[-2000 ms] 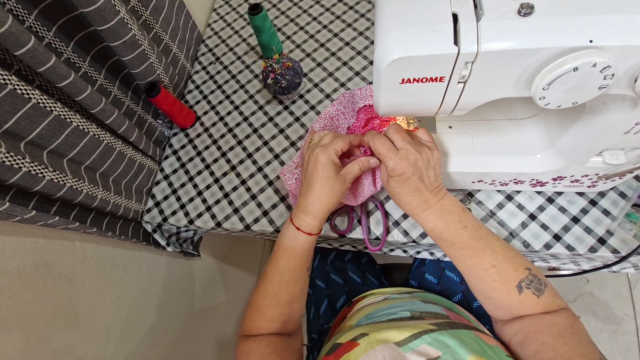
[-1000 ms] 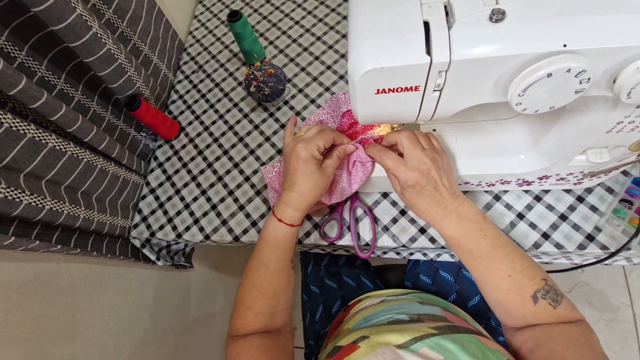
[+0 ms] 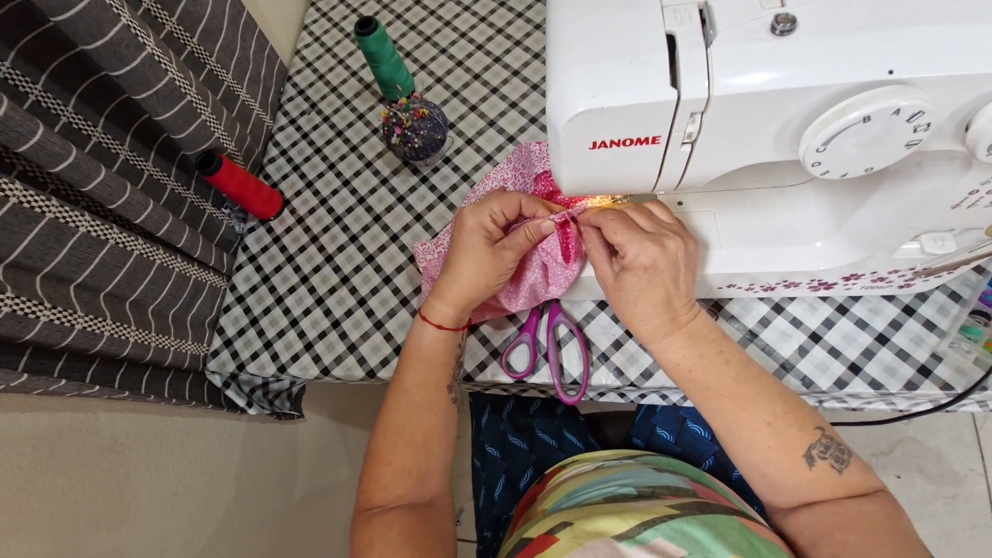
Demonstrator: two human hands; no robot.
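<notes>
My left hand [image 3: 496, 248] pinches the folded edge of a pink patterned fabric piece [image 3: 542, 275] between thumb and fingers. Close beside it, the fingertips of my right hand [image 3: 643, 256] grip the same edge. The fabric lies at the left end of a white Janome sewing machine [image 3: 620, 147], near the lit needle area, and shows a brighter pink part between my hands. My fingers and the machine head hide some of it. Purple-handled scissors [image 3: 568, 353] lie below the fabric at the table's front edge, their blades covered.
A pincushion full of pins [image 3: 415, 130] stands behind the fabric, against a green thread cone [image 3: 384, 58]. A red thread cone [image 3: 240, 186] lies by the dark striped curtain [image 3: 101, 186] at left. Checked cloth [image 3: 325, 310] covers the table. A black cable [image 3: 914, 416] runs at right.
Both hands have stayed on the fabric near the machine head, and the fingers have shifted along its edge. A brighter pink strip now shows below the fingertips. The scissors are less covered than two seconds ago.
</notes>
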